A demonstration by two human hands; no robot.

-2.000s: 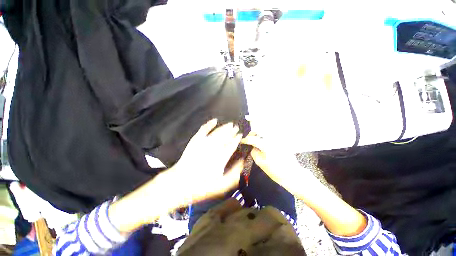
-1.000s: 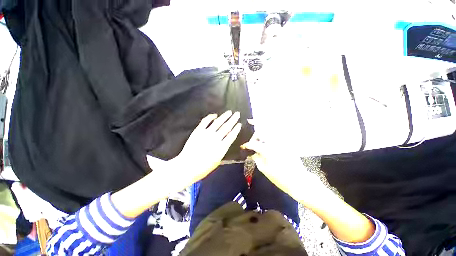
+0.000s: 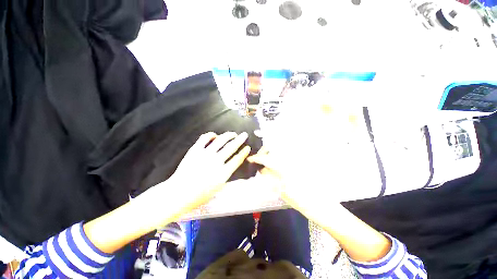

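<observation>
A black garment (image 3: 158, 122) lies on the white table left of the needle, with its right edge running up to the presser foot (image 3: 252, 110). My left hand (image 3: 210, 163) lies on the cloth with fingers spread, pressing on it. My right hand (image 3: 272, 174) is at the cloth's right edge, its thumb and fingertips close together there. Glare hides whether they pinch the cloth. The white sewing machine (image 3: 321, 136) stands ahead and to the right, with a blue stripe behind the needle.
The control panel (image 3: 470, 97) is at the right. Two black bands cross the machine. Dark cloth (image 3: 430, 223) hangs at the lower right. The table's front edge (image 3: 240, 212) crosses above my lap. A larger black heap fills the left side.
The view has shifted, showing more of the machine's top. The cloth's far edge now lies flatter and turned left of the presser foot. Both hands stay near the cloth's right edge.
</observation>
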